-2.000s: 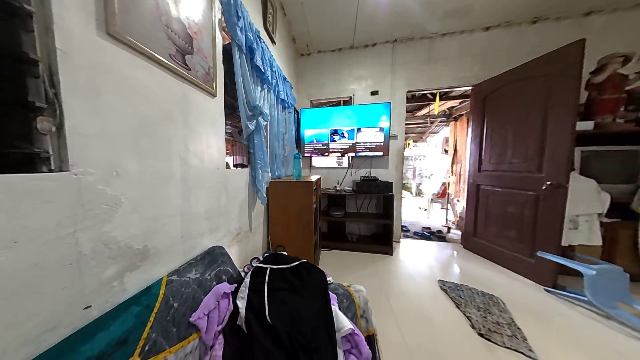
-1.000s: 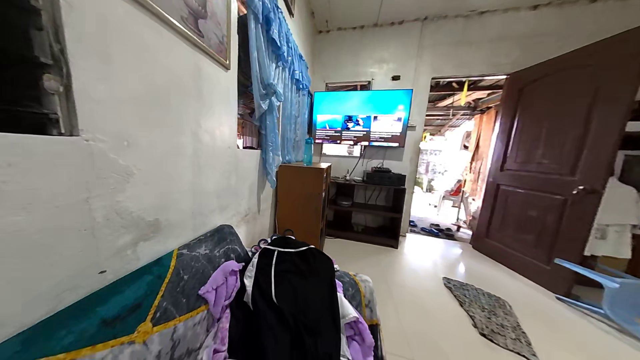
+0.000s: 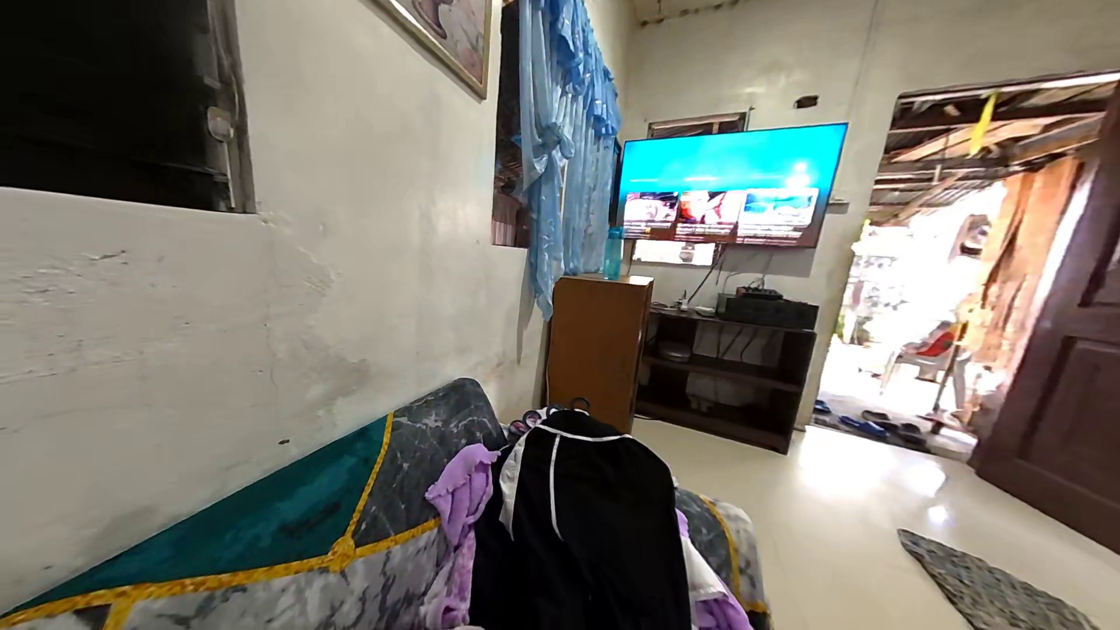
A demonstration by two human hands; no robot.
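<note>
Neither my left hand nor my right hand shows in the head view. A black garment with white piping [image 3: 604, 516] lies at the bottom middle, over the patterned cover of a sofa [image 3: 394, 560]. A hanger hook [image 3: 580, 404] sticks up at its collar. Purple cloth [image 3: 462, 490] shows from under it at the left, and more purple and white cloth at the right. What lies beneath the pile is hidden.
A brown wooden cabinet [image 3: 595, 341] stands beyond the sofa, beside a dark shelf unit [image 3: 726, 402] under a lit television [image 3: 731, 184]. At right are a woven mat [image 3: 997, 582], a brown door [image 3: 1067, 411] and footwear [image 3: 866, 427] by the open doorway.
The view has turned to the right and come nearer to the television, whose picture has changed. The blue plastic chair at the right edge is out of view now.
</note>
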